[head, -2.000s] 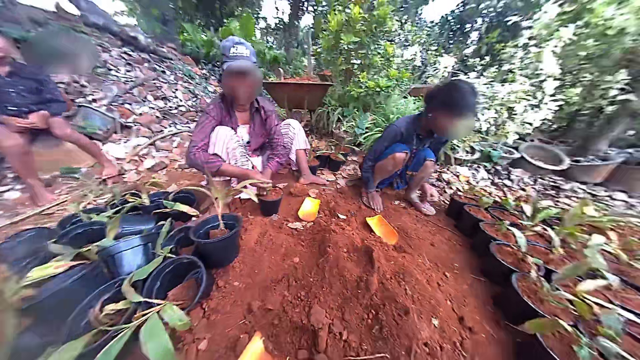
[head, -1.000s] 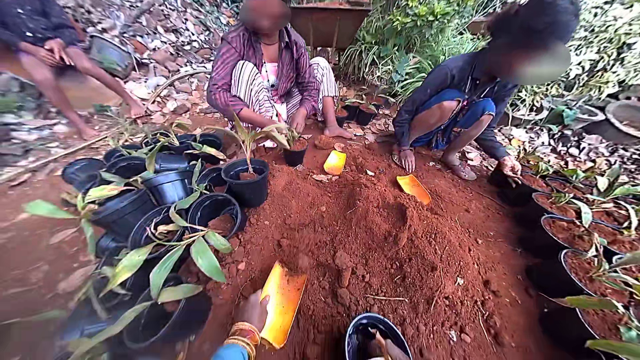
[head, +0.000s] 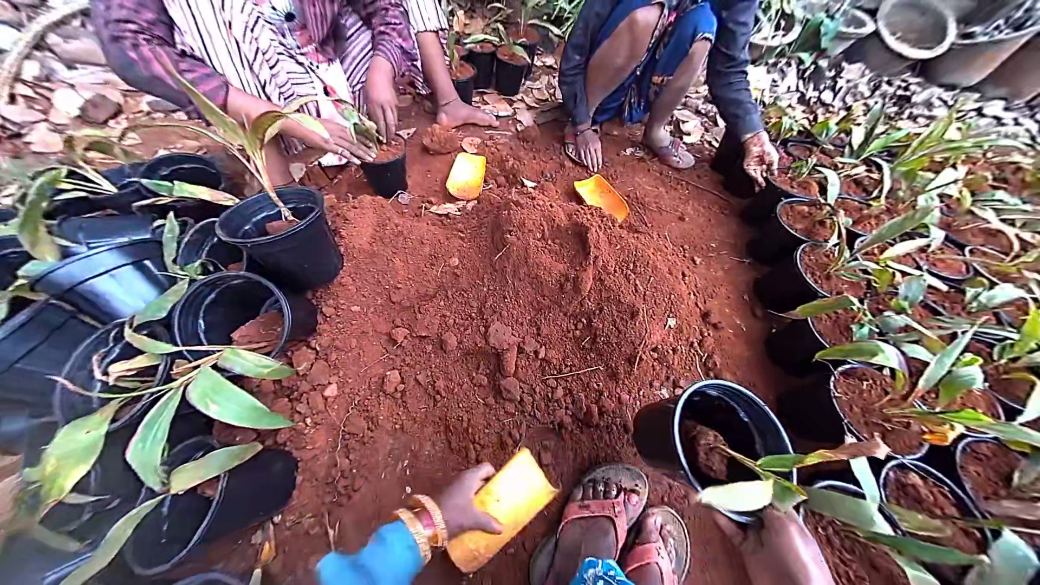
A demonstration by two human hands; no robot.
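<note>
My left hand (head: 467,504), below the bangles at the bottom centre, grips a yellow curved scoop (head: 508,516) just above the red soil. At the lower right my right hand (head: 776,544) is on the near rim of a black plastic pot (head: 662,435), which is tilted. Inside that pot lies a seedling with a clump of soil at its roots (head: 707,451), its leaves (head: 739,494) hanging over the rim by my hand. A heap of loose red soil (head: 569,284) lies ahead of both hands. My sandalled feet (head: 597,520) stand between them.
Black pots (head: 284,236) with seedlings crowd the left side. Rows of planted pots (head: 873,402) line the right. Two people squat beyond the heap, one with hands at a small potted plant (head: 386,166), the other touching the right row. Two more yellow scoops (head: 466,177) (head: 601,197) lie there.
The black pot has moved up and right with my right hand, and a seedling now shows in it. My left hand still holds the scoop, now further right. The view has tilted down.
</note>
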